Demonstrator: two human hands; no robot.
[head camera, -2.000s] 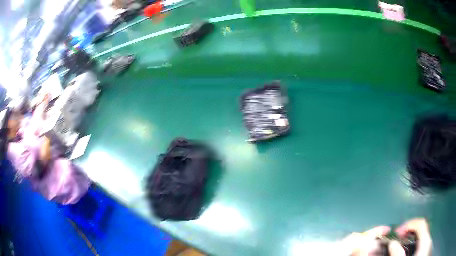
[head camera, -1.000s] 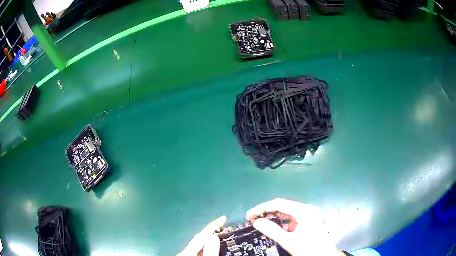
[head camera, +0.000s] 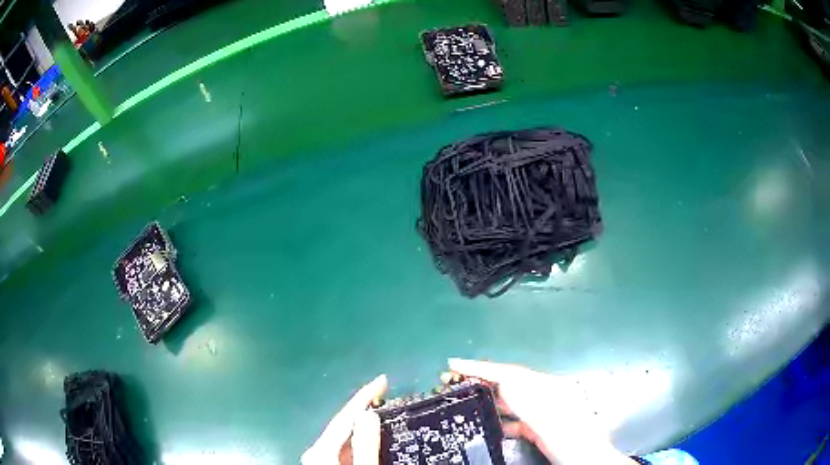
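A black housing with an exposed circuit board (head camera: 441, 431) is held at the bottom centre, cut off by the lower edge. White markings and a silvery rectangle show on the board. My left hand (head camera: 350, 431) holds its left side, and my right hand (head camera: 537, 409) holds its right side and top corner. Both hands are partly cut off by the lower edge. A large tangled gasket pile (head camera: 511, 204) lies on the green bench (head camera: 300, 272) beyond my hands.
One circuit-board housing (head camera: 153, 283) lies at left, another (head camera: 463, 59) at the far side. A smaller gasket bundle (head camera: 94, 418) lies at lower left. A black block (head camera: 47, 182) is near the green rail (head camera: 218, 61); several black blocks (head camera: 537, 9) stand at the far edge. Blue floor shows at lower right.
Since one second ago, the held housing shows more of its board, and my right fingers have moved from over its top to its right side. Two seconds ago the view was turned further left.
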